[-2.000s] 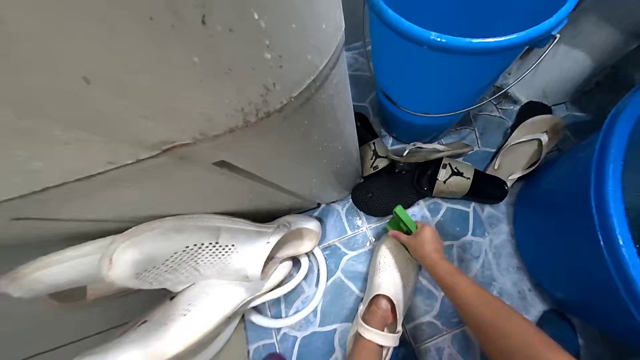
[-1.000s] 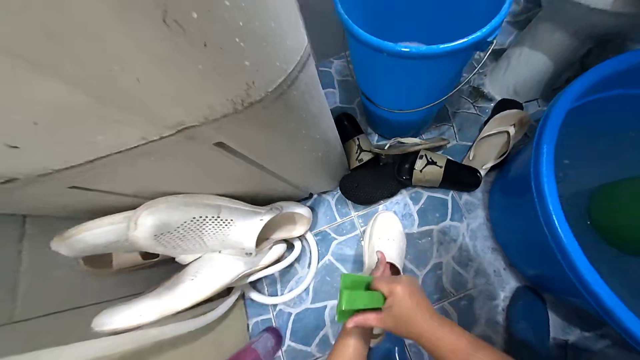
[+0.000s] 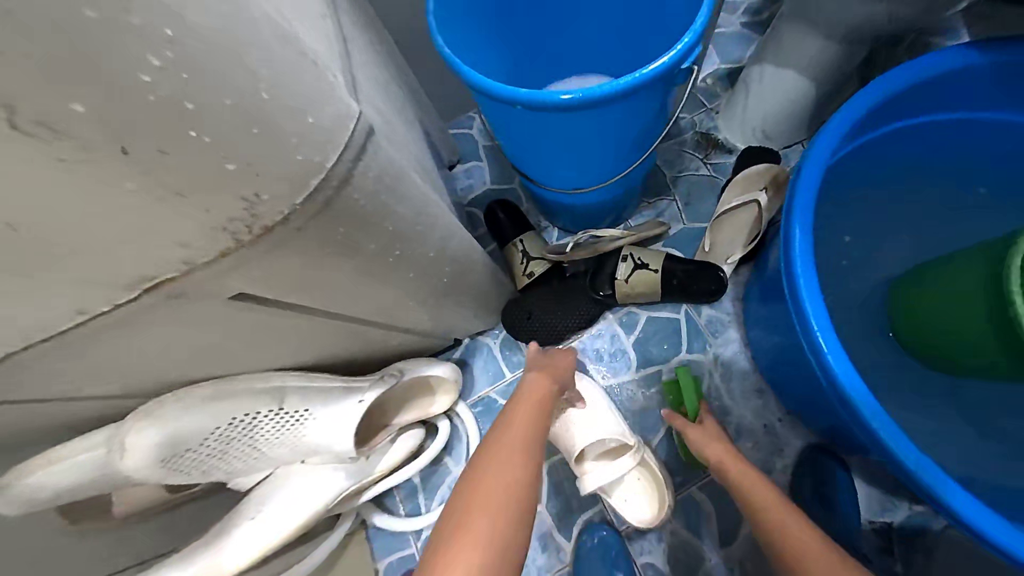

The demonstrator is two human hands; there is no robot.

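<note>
My left hand is at the toe end of a white rubber clog, which lies on the wet blue tiled floor with its heel toward me. Whether the fingers grip the toe or only touch it cannot be told. To the right, my right hand holds a green scrub brush by its handle, low over the tiles and apart from the clog.
Black slides and beige flip-flops lie beyond my hands. A blue bucket stands behind them. At right is a large blue tub holding a green container. White perforated plastic pieces and a white hose lie left.
My left hand has come to the toe of the clog. The clog was on a foot two seconds ago and now lies off it. My right hand has moved right with the green brush.
</note>
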